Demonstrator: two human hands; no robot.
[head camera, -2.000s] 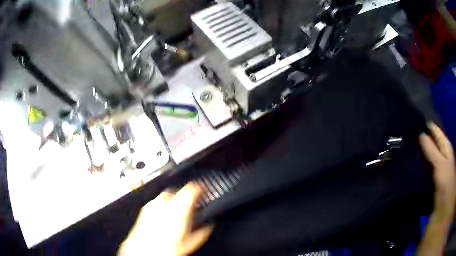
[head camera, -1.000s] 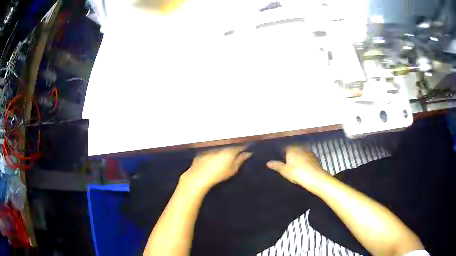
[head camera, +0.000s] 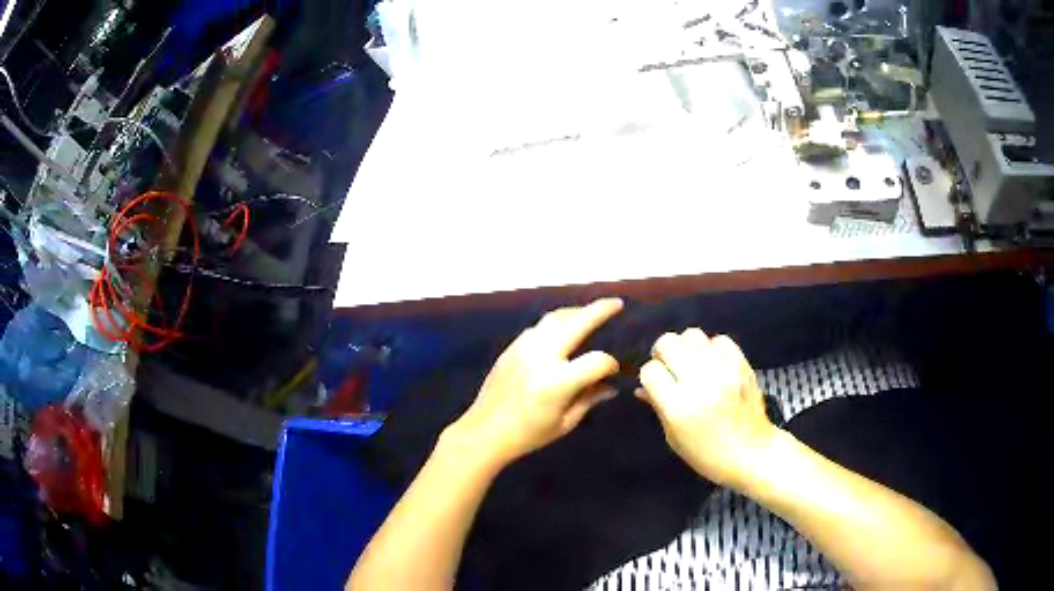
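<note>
The black garment (head camera: 566, 508) lies across my lap below the table's front edge. My left hand (head camera: 537, 387) is at the garment's upper part, with the index finger stretched towards the brown table edge and the thumb and other fingers bent in on the cloth. My right hand (head camera: 711, 404) is just to its right, fingers curled over the cloth. The fingertips of both hands face each other with a small gap of dark cloth between them. No button or tool can be made out in the fingers.
The white table (head camera: 555, 196) has a brown front edge. The button clamp area (head camera: 850, 179) and vented cover (head camera: 982, 87) are at upper right. A blue bin (head camera: 318, 496) is at lower left, with orange tubing (head camera: 145, 271) beyond. Striped cloth (head camera: 740, 548) shows in my lap.
My hands have moved from far apart on the garment to close together near the table edge. The view has swung left. Since one second ago, the left index finger has extended and the right fingers have curled.
</note>
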